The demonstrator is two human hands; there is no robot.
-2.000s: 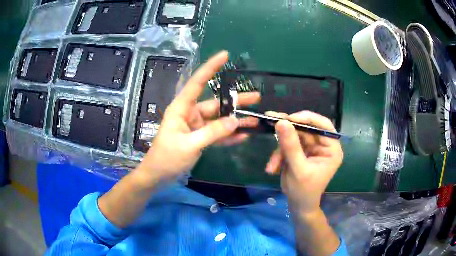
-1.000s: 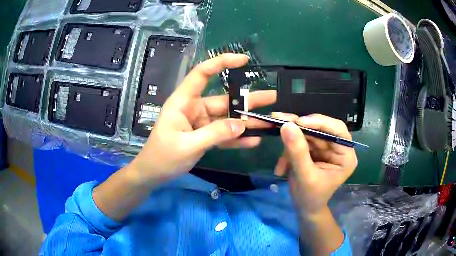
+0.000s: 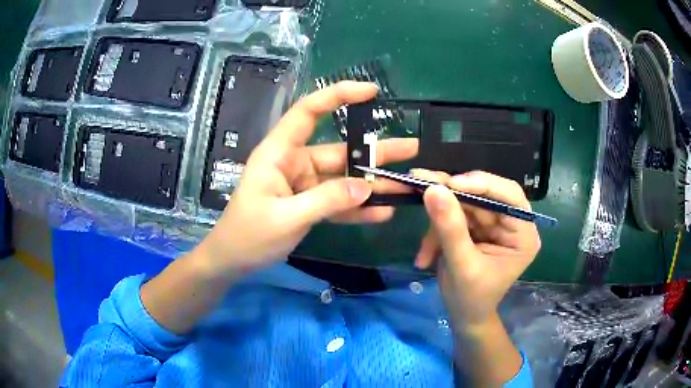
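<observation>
My left hand point(image 3: 292, 182) holds a black phone housing point(image 3: 485, 144) by its left end, thumb at the lower edge and fingers behind, showing through the opening. The housing lies lengthwise left to right. My right hand point(image 3: 485, 227) grips dark tweezers point(image 3: 470, 198) like a pen. Their pale tip is at the housing's left end, near a small white area and just above my left thumb. Whether the tip holds a piece is too small to tell. A clear liner sheet with black strips point(image 3: 383, 72) lies behind the housing, partly hidden by it and my left fingers.
A clear blister tray point(image 3: 64, 121) with several black housings is at the left on the green mat point(image 3: 454, 45). A white tape roll point(image 3: 589, 62), striped liner strips point(image 3: 606, 167) and a grey coil point(image 3: 653, 151) are at the right. Plastic film with black parts point(image 3: 606, 333) is at the lower right.
Since two seconds ago the housing, both hands and the tweezers sit slightly further right in view, and the housing shows more sharply. The view has shifted a little. In the last second almost nothing has moved.
</observation>
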